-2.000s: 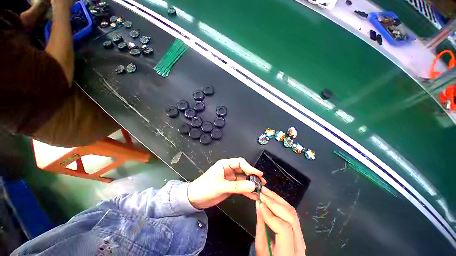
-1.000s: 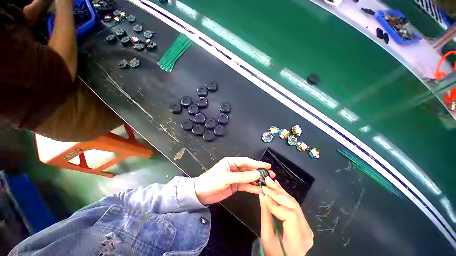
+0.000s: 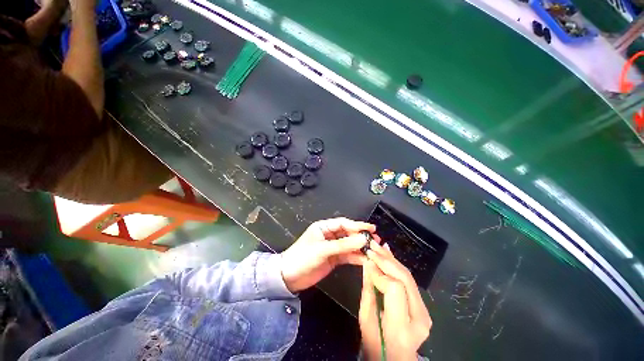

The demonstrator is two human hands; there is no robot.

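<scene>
My left hand (image 3: 319,252) holds a small dark round unit (image 3: 366,242) between thumb and fingers, above the bench by the black tray. My right hand (image 3: 392,300) meets it at the unit's lower right side, its fingertips touching the unit. A thin green wire (image 3: 383,331) runs down along the right palm towards the picture's bottom edge. The fingers partly cover the unit, so its face and the wire's upper end cannot be made out. The black tray (image 3: 416,248) lies just behind the hands, with tiny bits inside.
Black round caps (image 3: 279,163) lie mid-bench. Shiny open sub-assemblies (image 3: 414,188) sit behind the tray. Green wire bundles lie at left (image 3: 240,69) and right (image 3: 533,233). Thin scraps (image 3: 466,296) lie right of the tray. A neighbour's arm (image 3: 85,56) reaches a blue bin (image 3: 113,29). An orange-and-white stool (image 3: 134,220) stands left.
The lone dark disc on the green belt has moved up and left. Both hands stay together at the unit, with the right hand slightly shifted and turned.
</scene>
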